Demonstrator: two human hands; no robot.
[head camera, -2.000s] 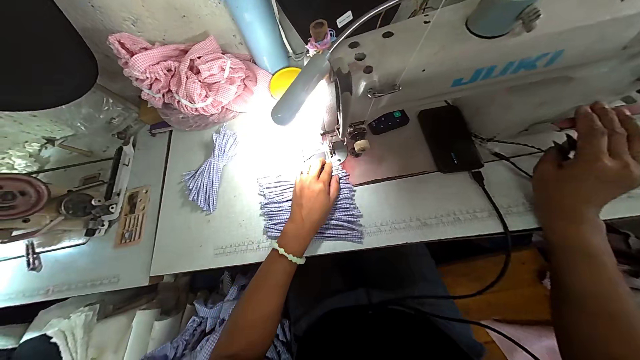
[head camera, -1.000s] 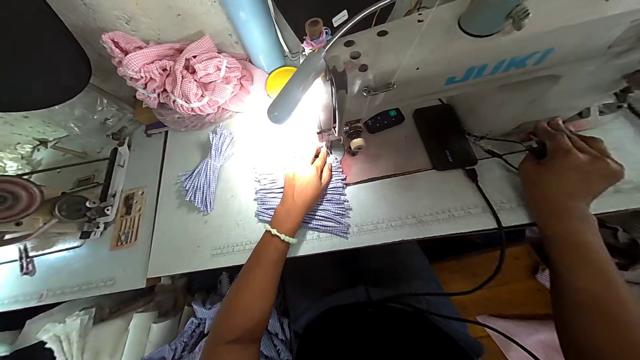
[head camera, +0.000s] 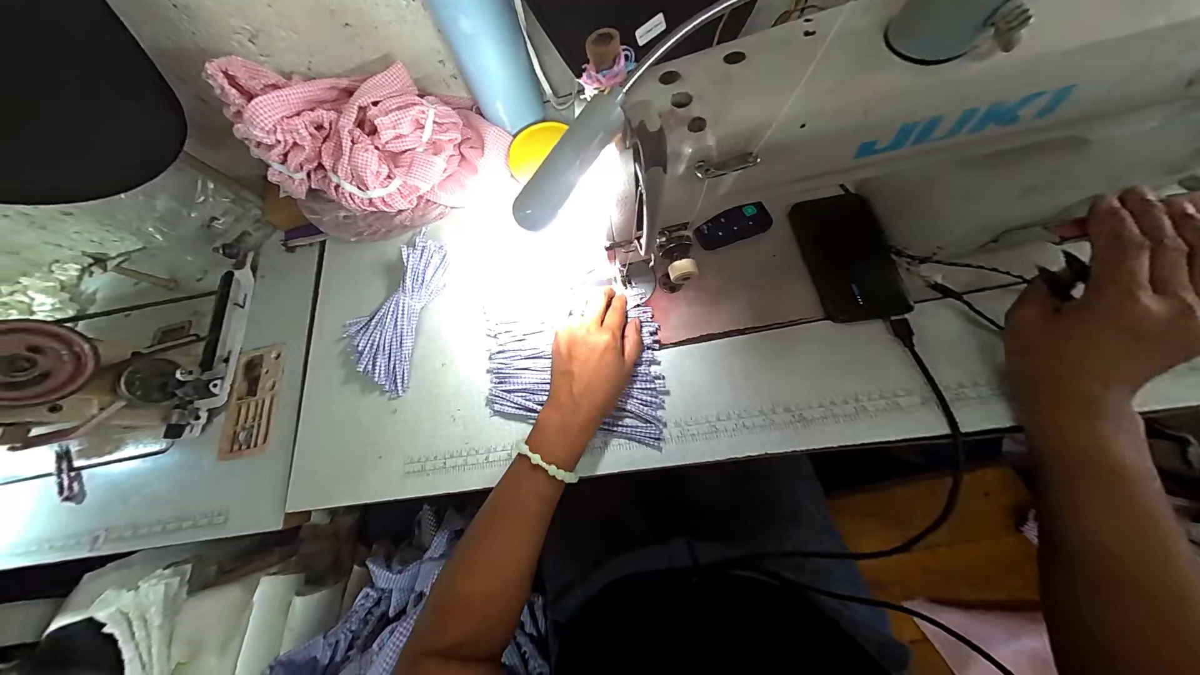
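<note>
My left hand (head camera: 594, 354) lies flat on a row of blue-and-white checked fabric strips (head camera: 520, 380), its fingertips close to the presser foot area of the Juki sewing machine (head camera: 937, 141). Glare from the lamp (head camera: 568, 169) washes out the far ends of the strips. Well to the right, my right hand (head camera: 1106, 291) is at the machine's right end, with a small dark object (head camera: 1064, 277) between thumb and fingers; what it is cannot be told. A tied bundle of similar checked strips (head camera: 398, 314) rests on the table left of the row.
Pink checked fabric (head camera: 366, 141) is heaped at the back left. A black remote (head camera: 734, 225) and a black power bank (head camera: 848, 258) with a cable (head camera: 952, 412) lie by the machine. Another sewing machine (head camera: 122, 384) stands at the left. Blue checked fabric (head camera: 403, 600) hangs below the table edge.
My right hand has moved left and then back right, near the machine's right end. My left hand has stayed on the strips, shifting only slightly.
</note>
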